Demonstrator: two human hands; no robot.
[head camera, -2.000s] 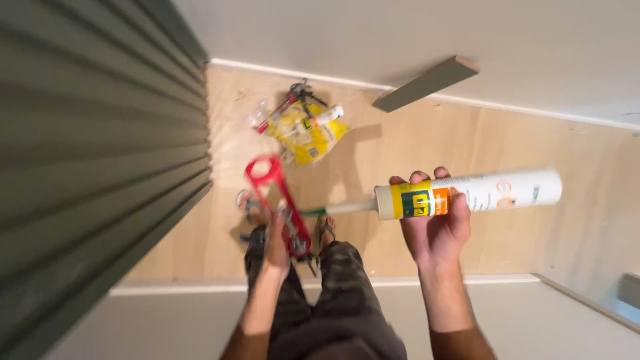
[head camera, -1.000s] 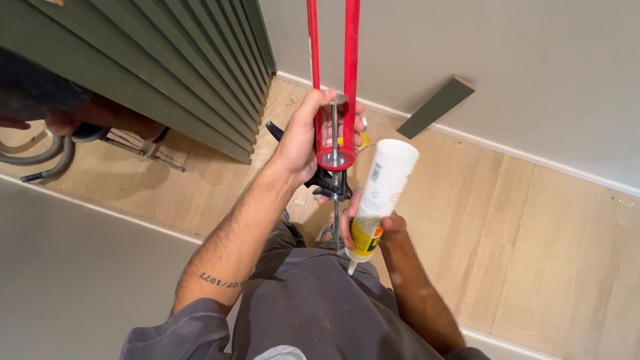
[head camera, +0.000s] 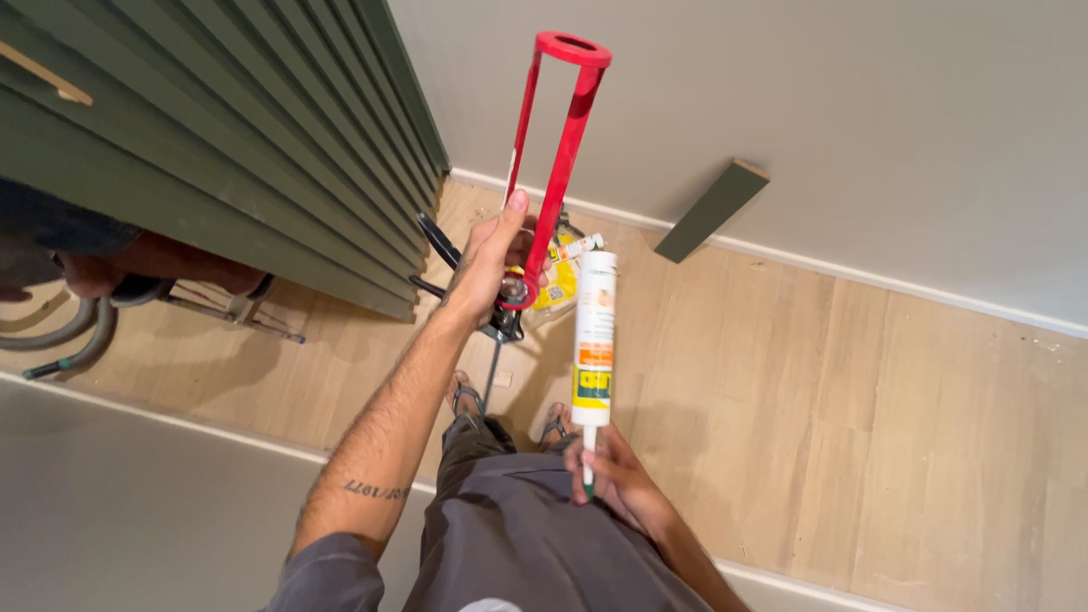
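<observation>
My left hand grips a red caulking gun by the rear part of its frame. The gun's open cradle is empty and points up and away from me, with its black handle and trigger beside my wrist and its metal rod hanging below. My right hand holds a white sealant cartridge by its nozzle. The cartridge stands nozzle down, to the right of the gun and apart from it, with a yellow, green and orange label. The nozzle has a green tip near my fingers.
Yellow packaging with another small tube lies on the wood floor beyond my feet. A dark green board leans at the grey wall. Green slatted panelling rises at left. Another person's arm and a grey hose are at far left.
The red cradle has tilted, and its round front end has come into view. My right hand has moved from the cartridge's body to its nozzle.
</observation>
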